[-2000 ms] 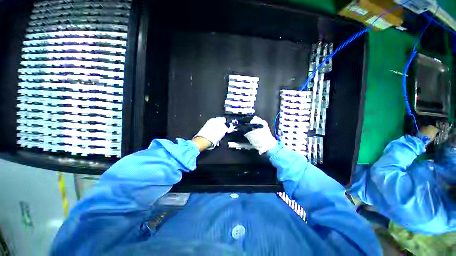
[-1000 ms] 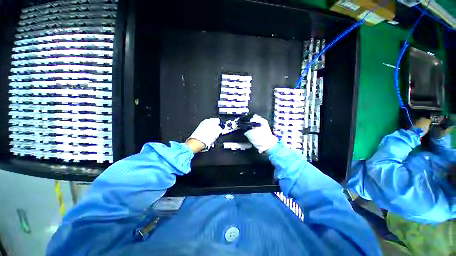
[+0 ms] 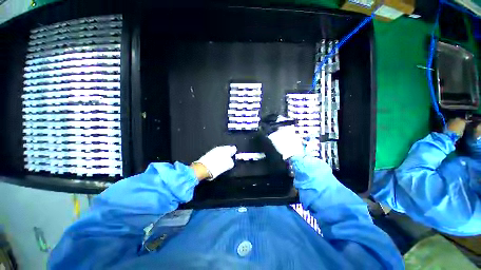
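Observation:
A short column of silvery notched metal bars (image 3: 244, 106) lies in the middle of the black tray (image 3: 203, 68). A single bar (image 3: 250, 156) lies apart below it. My left hand (image 3: 217, 162), white-gloved, has its fingertips at the left end of this single bar; whether they grip it cannot be told. My right hand (image 3: 286, 141), white-gloved, is at the right of the column and holds a small black tool (image 3: 277, 121), hard to see against the dark tray.
More bars (image 3: 301, 113) stand in columns at the tray's right side, crossed by a blue line (image 3: 350, 35). A tray at left holds long rows of bars (image 3: 74, 100). A carton (image 3: 377, 7), a smaller dark tray (image 3: 457, 76) and a person's blue sleeve (image 3: 422, 174) are at right.
My hands have moved apart; the left went down to the single bar, the right moved slightly right with the tool. The bar formerly between them is gone from there, and the middle column is one bar longer.

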